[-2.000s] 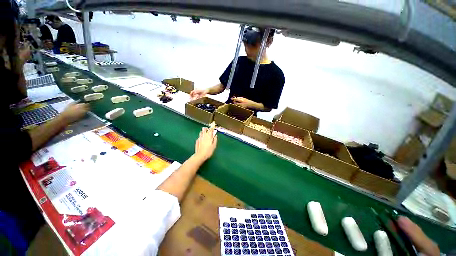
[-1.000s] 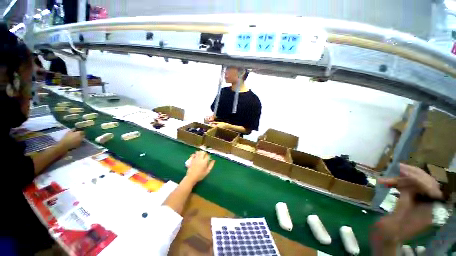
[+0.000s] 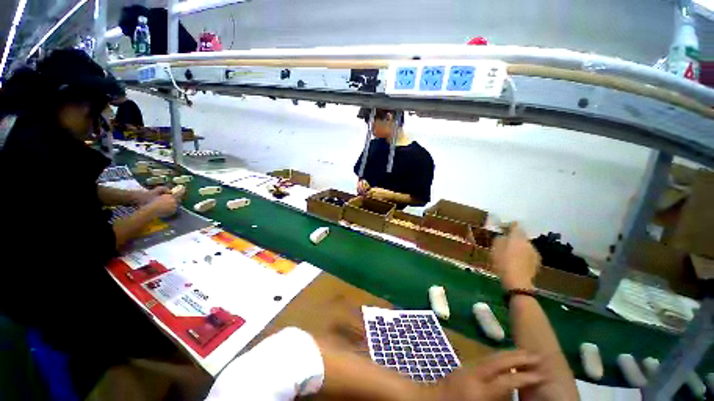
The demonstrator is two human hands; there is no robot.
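The label sheet [image 3: 411, 341], white with rows of dark stickers, lies on the brown cardboard work surface [image 3: 301, 313]. My left hand [image 3: 489, 379] is low at the bottom edge, right of the sheet, fingers towards the right; a small pale spot shows at its fingers, and whether it holds anything is unclear. My right hand [image 3: 515, 258], with a dark band on the wrist, is raised across the green belt [image 3: 376, 270] in front of the parts boxes. Something pale and blurred is at its fingertips; I cannot tell what. White housings [image 3: 439, 301] lie on the belt.
A printed carton panel [image 3: 203, 294] lies to the left, beside a seated person in dark clothes [image 3: 59, 204]. Open brown boxes [image 3: 368, 212] line the far belt side, with another person [image 3: 398, 166] behind. A metal post [image 3: 638, 227] stands at the right.
My left hand has moved from the belt back to the lower right of the sheet. A housing now lies on the belt near where it was. My right hand has swung left over the belt.
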